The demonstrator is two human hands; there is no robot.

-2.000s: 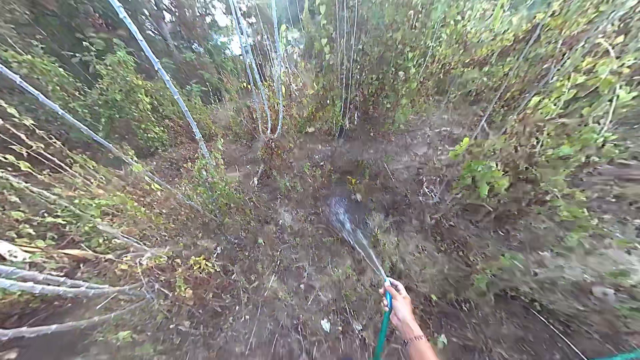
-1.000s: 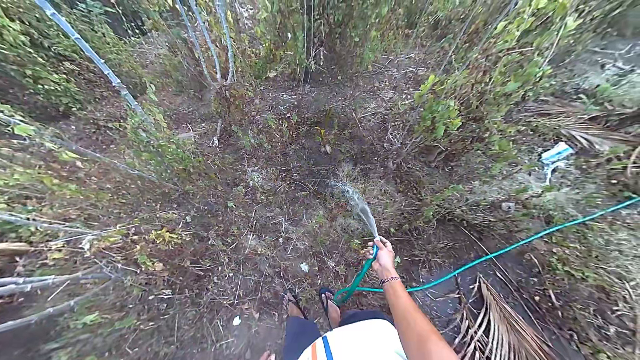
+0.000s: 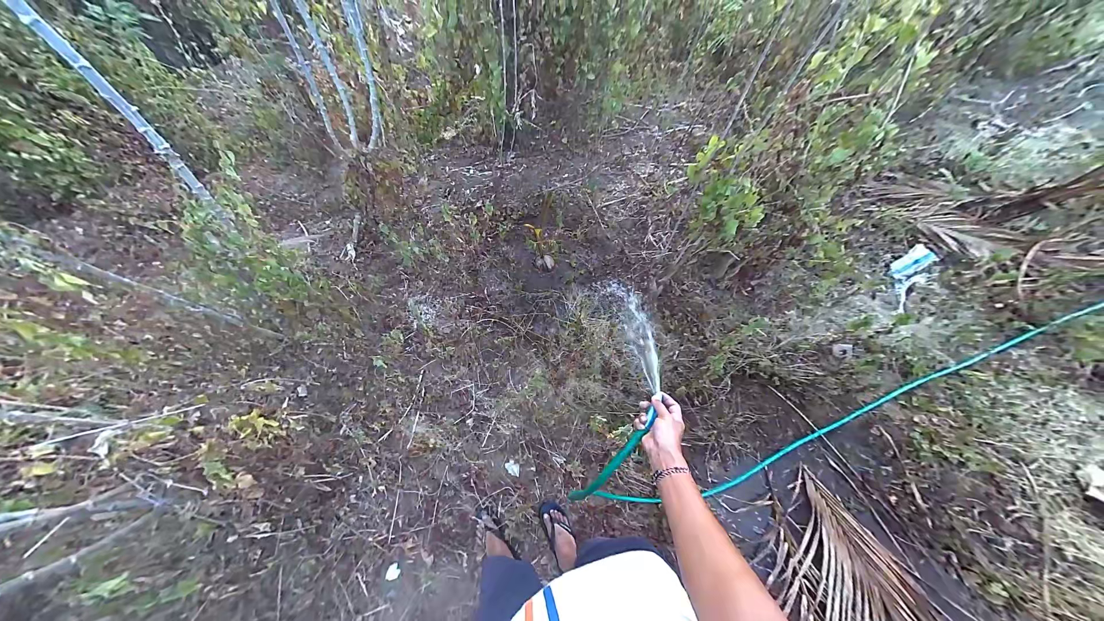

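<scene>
My right hand (image 3: 662, 427), with a braided band at the wrist, grips the end of a green garden hose (image 3: 862, 412) low and right of centre. Water (image 3: 640, 336) sprays from the hose end, away from me and slightly left, onto dry grass and soil. The hose loops beside my feet, passes under my forearm and runs off to the right. Beyond the spray, a small plant with yellowish leaves (image 3: 536, 231) stands by a roundish object (image 3: 545, 262) on dark soil. My left hand is out of view.
Flip-flops (image 3: 556, 517) are on my feet. Dry palm fronds (image 3: 841, 552) lie at the lower right and farther up on the right, near a white and blue wrapper (image 3: 912, 261). Pale bare stems (image 3: 129, 112) lean at the left. Leafy shrubs (image 3: 729, 203) grow ahead.
The view has tilted down and shifted since the first frame, bringing my feet and more hose into sight. My right hand keeps hold of the spraying hose throughout.
</scene>
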